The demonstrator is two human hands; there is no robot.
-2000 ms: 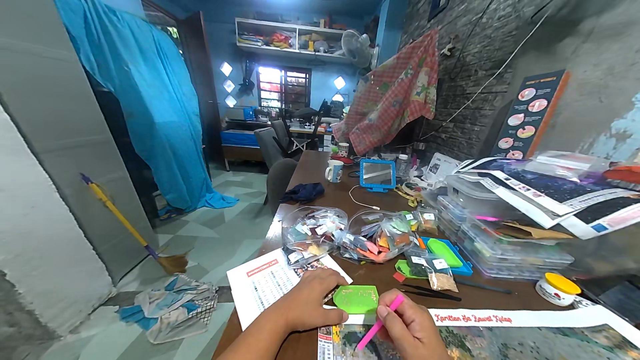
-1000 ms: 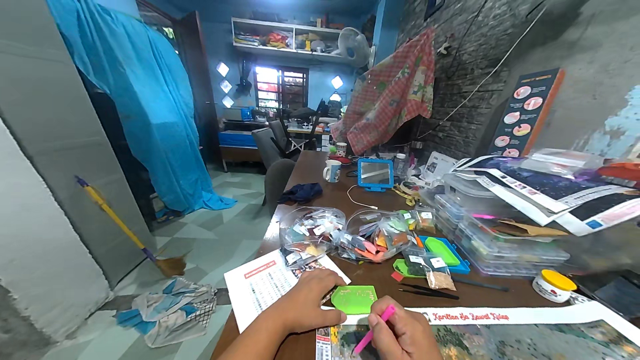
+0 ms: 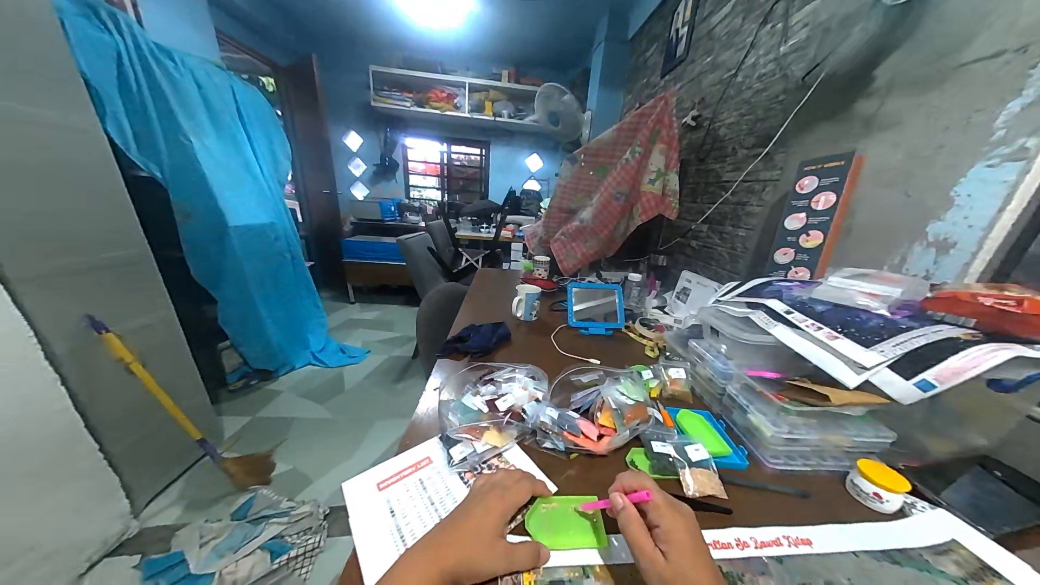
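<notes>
My left hand [image 3: 486,532] holds the left edge of a green plastic bead tray [image 3: 566,522], thumb and fingers at its side. A pink applicator pen [image 3: 619,500] is gripped in my right hand [image 3: 662,528], its tip over the tray's right part. Tiny beads seem to lie in the tray. Below both hands is a diamond painting canvas [image 3: 881,564] with a white border and red lettering. A printed chart sheet [image 3: 414,500] lies under and left of my left hand.
Clear tubs of bead packets [image 3: 494,398] stand beyond my hands. Right of them are a blue tray [image 3: 735,451], a bead bag [image 3: 700,475], a yellow-lidded jar [image 3: 877,486] and stacked plastic cases [image 3: 804,426]. Farther back are a mug [image 3: 528,302] and a blue-framed tablet [image 3: 595,306].
My right hand has brought the pink pen from beside the tray, over the canvas, to above the tray. My left hand stays at the tray's left side.
</notes>
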